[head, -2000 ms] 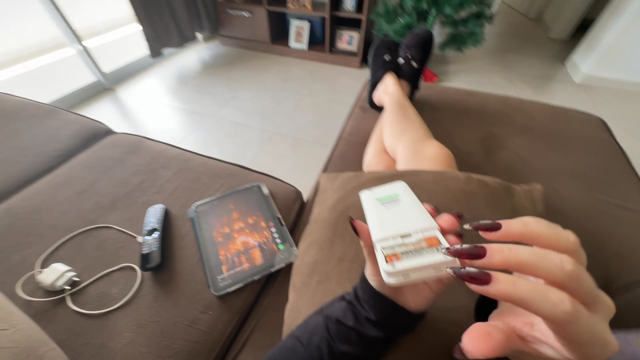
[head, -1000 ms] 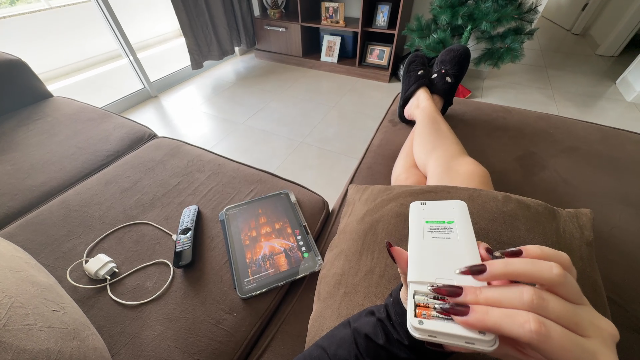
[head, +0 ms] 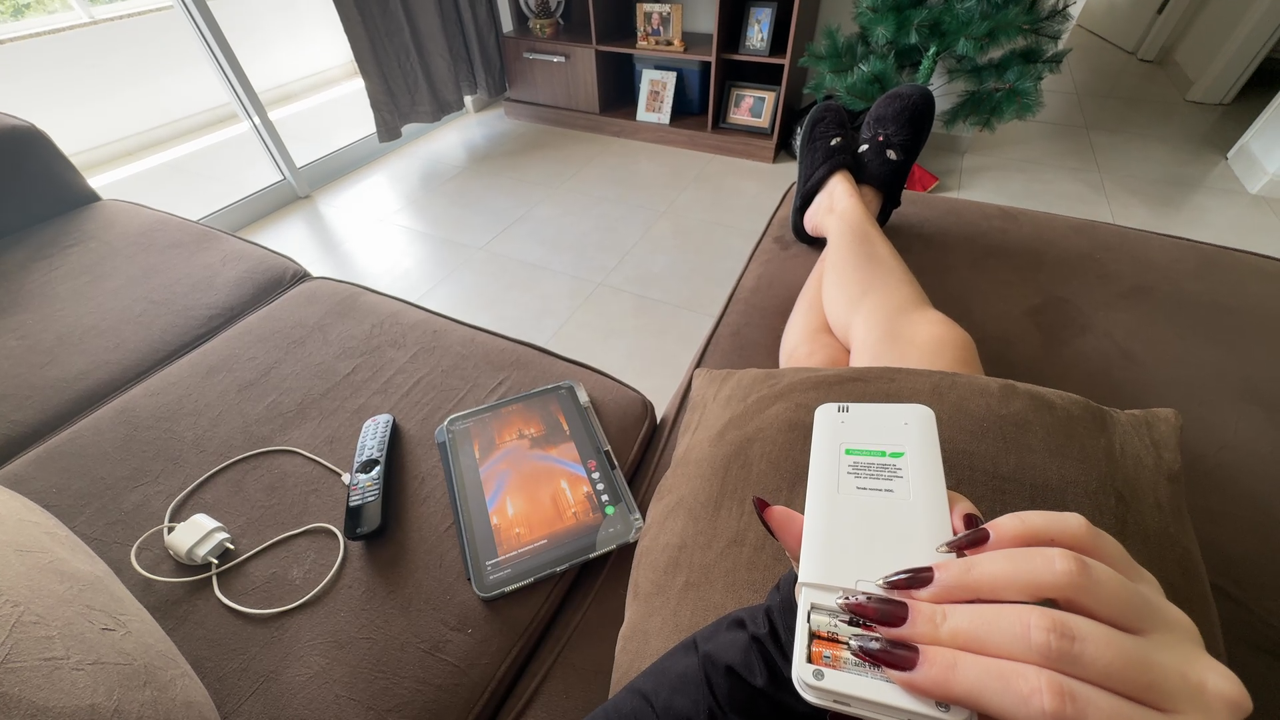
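A white plastic remote control lies back side up above the brown cushion. My left hand holds it from beneath, mostly hidden by it, with the thumb at its left edge. The battery compartment near its lower end is uncovered, and AAA batteries show in it, one with an orange wrapper. My right hand reaches over from the right, its long dark red nails on the batteries and the compartment's edge. Whether its fingers grip anything cannot be told. A printed label with a green band is on the remote's back.
To the left on the brown sofa lie a tablet in a clear-edged case, a black remote control and a white charger with its looped cable. Stretched legs in black slippers rest beyond the cushion, before an artificial tree.
Two seconds ago my right hand was beside the white remote with its fingers spread; now its fingers lie over the battery compartment. The picture on the tablet has changed.
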